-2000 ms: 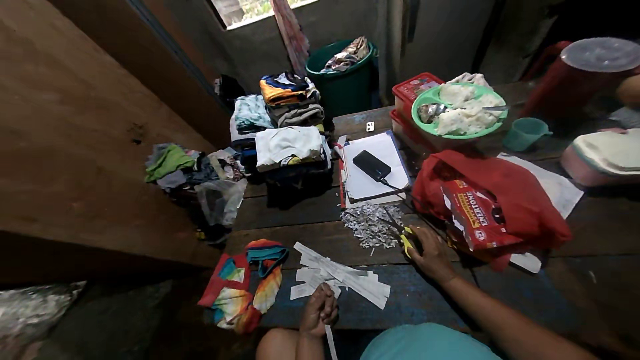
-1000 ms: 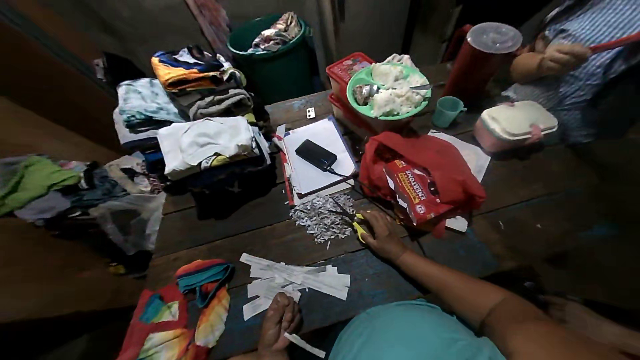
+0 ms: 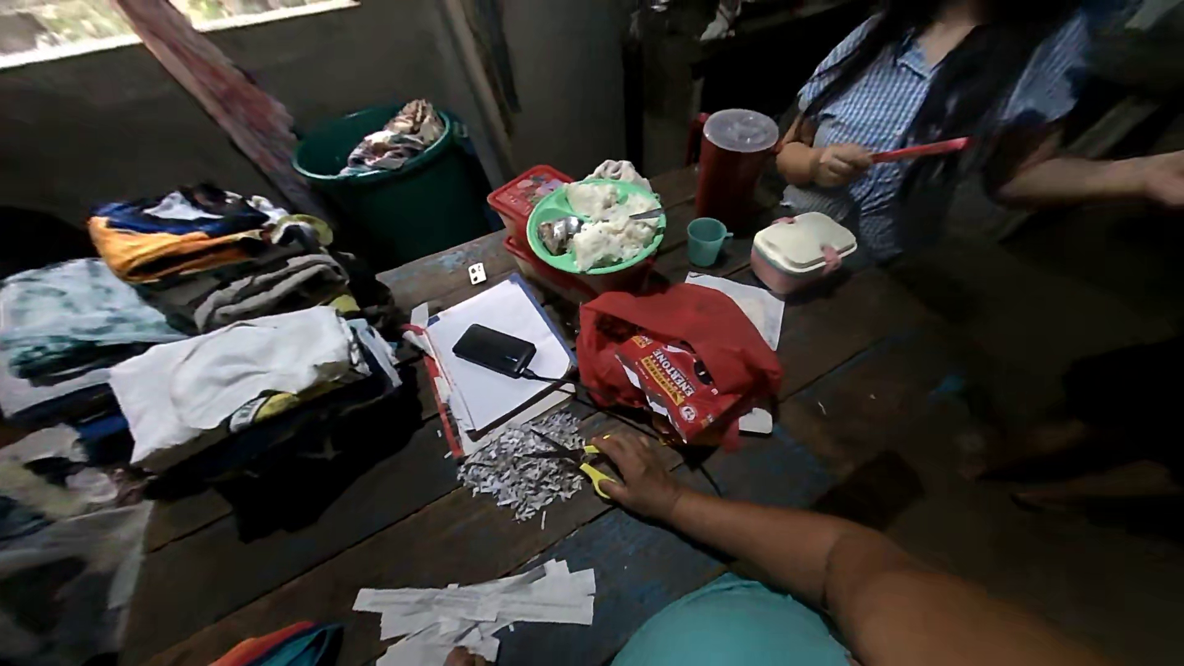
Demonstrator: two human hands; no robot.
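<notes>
My right hand (image 3: 638, 474) rests on the wooden table with its fingers on the yellow handles of a pair of scissors (image 3: 597, 470). The dark blades lie apart over a heap of small paper snippets (image 3: 524, 467). Only the fingertips of my left hand (image 3: 465, 657) show at the bottom edge, by a pile of white paper strips (image 3: 490, 603); what they hold is hidden. Behind the snippets, a black phone or power bank (image 3: 495, 350) with a cable lies on white paper (image 3: 499, 370). A red bag (image 3: 680, 342) with a red packet sits beyond my right hand.
Folded clothes (image 3: 240, 370) are stacked at left, near a green bin (image 3: 398, 203). Behind the red bag stand a green plate (image 3: 597, 227) of rice, a cup (image 3: 707, 242), a red pitcher (image 3: 735, 166) and a lunch box (image 3: 803, 252). A person (image 3: 888, 139) holds a red object.
The view has shifted, bringing the other person more fully into sight. My left hand, seen beside the strips with a paper strip earlier, is now mostly below the frame. My right hand stays at the scissors.
</notes>
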